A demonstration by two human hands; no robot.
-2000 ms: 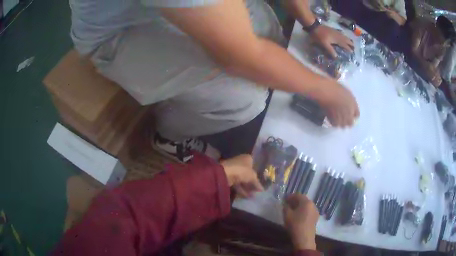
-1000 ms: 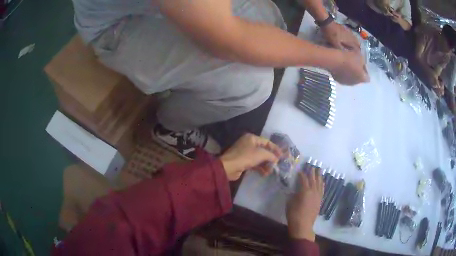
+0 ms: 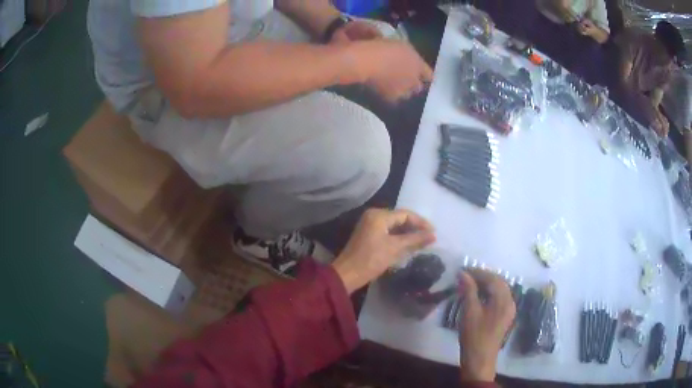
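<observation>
My left hand (image 3: 383,244) is at the table's near left edge, thumb and forefinger close together above the bagged cable bundle (image 3: 419,276); whether it pinches the clear film is unclear. My right hand (image 3: 485,307) is right of the bundle, fingers bent, over a row of black tubes (image 3: 453,309) with pale tips, which it partly hides. The fingertips are near a dark strip at the bundle; I cannot tell if they grip it. A bag of dark parts (image 3: 538,318) lies right of my right hand.
A seated person (image 3: 288,136) is on a carton (image 3: 125,163) at left, hands off the table. Their tube row (image 3: 468,164) and a large bag of black parts (image 3: 493,89) lie beyond. More tubes (image 3: 598,333) lie at right; a pale-parts bag (image 3: 555,244) lies mid-table. A white box (image 3: 130,260) is on the floor.
The cable bundle now lies lower and flatter. My right hand has moved slightly right, over the tubes. The neighbour's hands have pulled back left, off the table, uncovering the large bag.
</observation>
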